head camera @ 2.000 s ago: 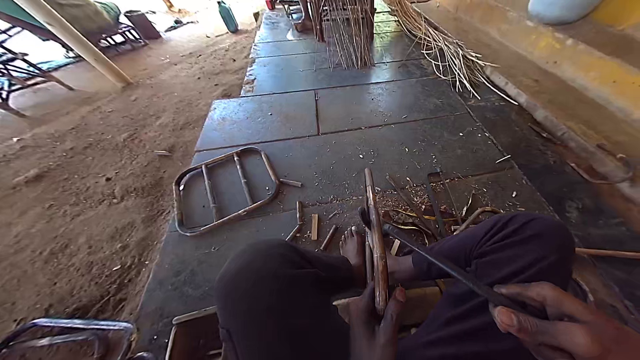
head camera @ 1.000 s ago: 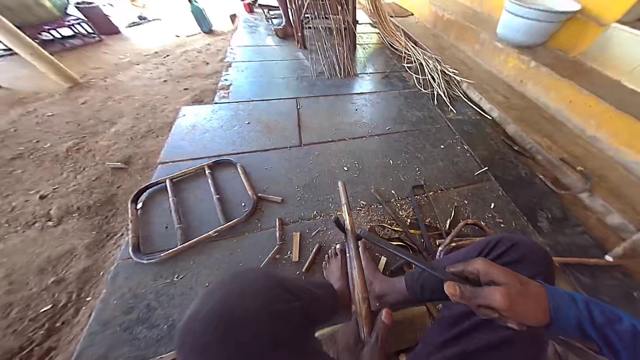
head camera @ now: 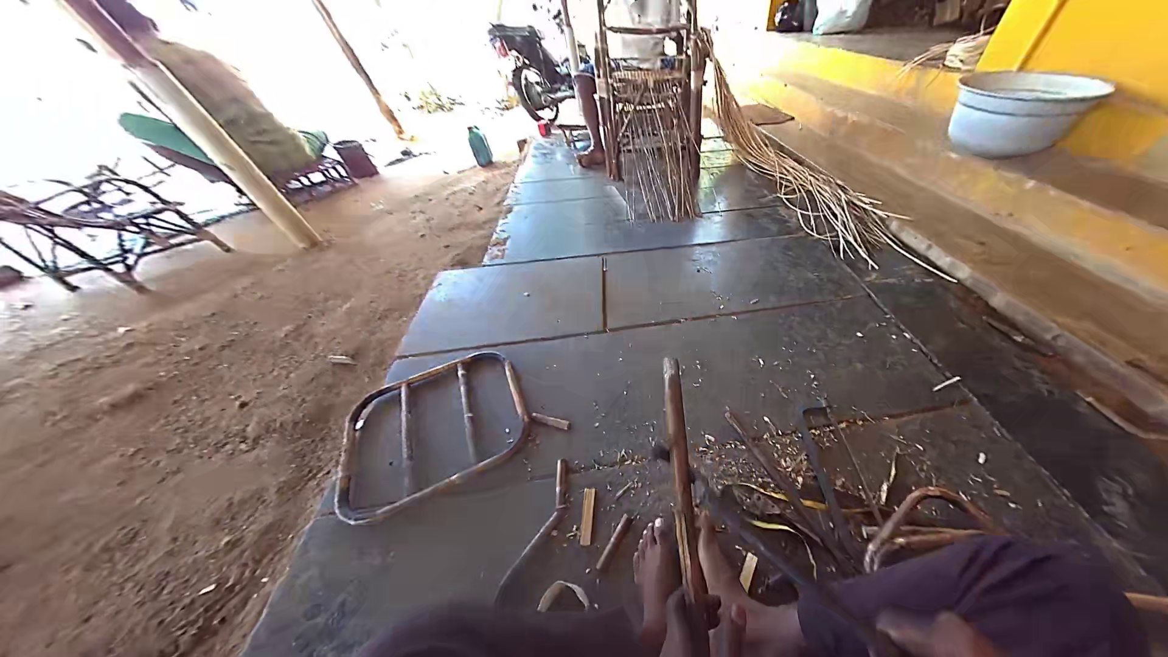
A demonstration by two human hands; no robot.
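My left hand [head camera: 698, 630] grips the lower end of a brown cane pole [head camera: 677, 447], which stands up between my bare feet. At the lower right my right hand [head camera: 940, 634], blurred and partly cut off, is shut on a long dark tool [head camera: 794, 566]. The tool slants up to the left, and its far end meets or passes behind the pole; its exact kind is unclear. A rounded cane frame [head camera: 342, 474] with crossbars lies left of the feet. Short cane pieces [head camera: 613, 543] and a flat wooden strip [head camera: 588, 517] lie between the frame and my feet.
Bent canes [head camera: 940, 497], a dark metal bar [head camera: 826, 484] and shavings lie right of the pole. Farther off are loose cane strands [head camera: 812, 196], a woven cane piece [head camera: 652, 137] with a person behind it, and a basin [head camera: 1022, 114] on the yellow step. Dirt ground borders the slabs at left.
The view has tilted up and shows more of the background. My right hand has moved lower in view, with the dark tool still in it. My left hand still holds the pole.
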